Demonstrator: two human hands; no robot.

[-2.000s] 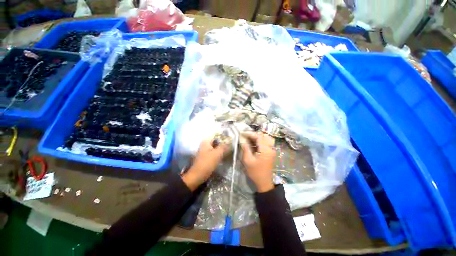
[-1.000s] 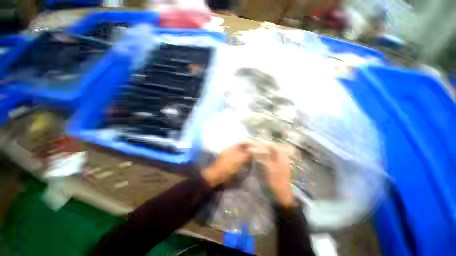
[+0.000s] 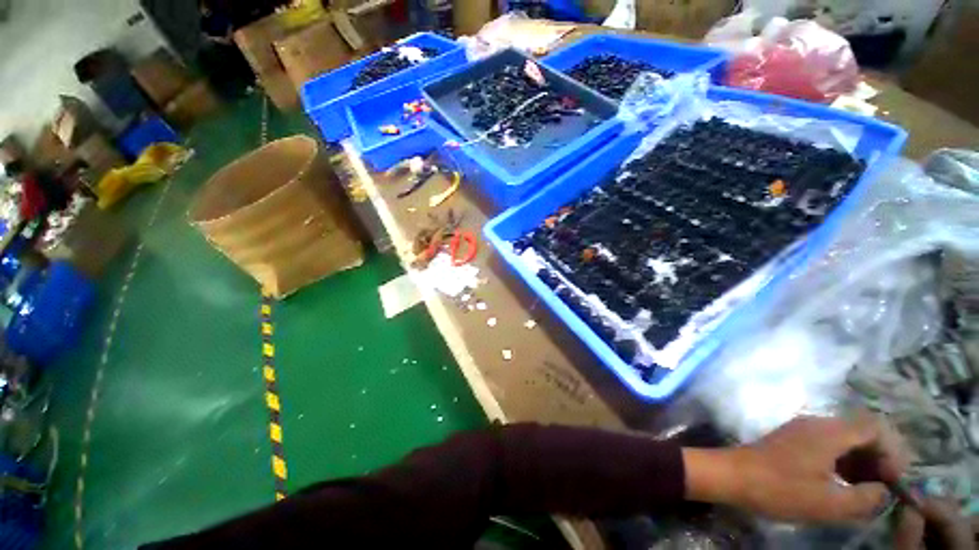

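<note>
My left hand is at the lower right, with thumb and fingers curled towards my right hand, which is cut off by the picture's corner. The fingertips of both hands are close together. Whether a piece is held between them is too blurred to tell. Striped grey-beige fabric pieces lie in a loose pile just beyond the hands at the right edge. Clear crinkled plastic lies left of the pile. The rod does not show.
A blue crate of dark small parts in rows stands beyond my left forearm. More blue crates stand behind it. Red-handled scissors, a yellow-handled tool and a paper label lie near the table edge. A brown carton stands on the green floor.
The view has swung left, so the hands, pile and plastic now show at the lower right. The floor and carton have come into view. The rod and right-hand crates have left it.
</note>
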